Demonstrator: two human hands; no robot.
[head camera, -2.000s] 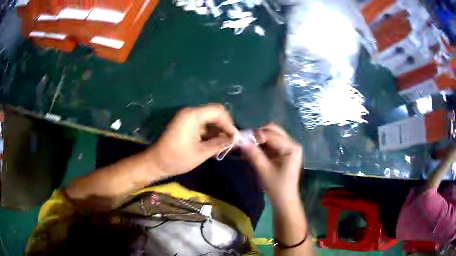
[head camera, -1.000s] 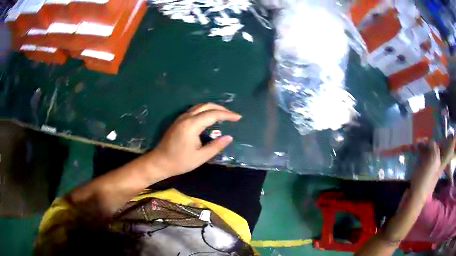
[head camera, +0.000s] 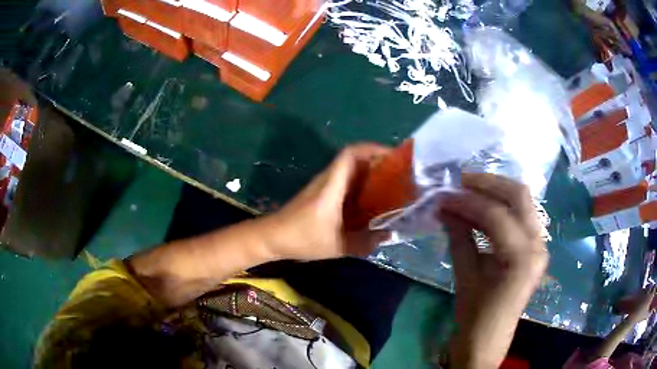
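An orange and white retail box (head camera: 392, 176) is held up above the table's front edge, its white end towards the right. My left hand (head camera: 328, 205) is closed around its orange end. My right hand (head camera: 497, 223) is at the white end, fingers pinching a thin white cord (head camera: 403, 215) whose loop lies across the box. The fingers of my right hand are blurred, and whether they also touch the box flap is hard to tell.
Stacked orange boxes (head camera: 216, 32) stand at the upper left. Loose white cords (head camera: 403, 43) and a shiny plastic bag (head camera: 519, 94) lie beyond the hands. Leaning boxes (head camera: 609, 137) stand at right. A brown carton (head camera: 50, 187) is at left. Another person's hand (head camera: 637, 306) shows at lower right.
My left hand, empty one second ago, now holds a box. My right hand has come back from the right and is at the box with a cord. The view has shifted left.
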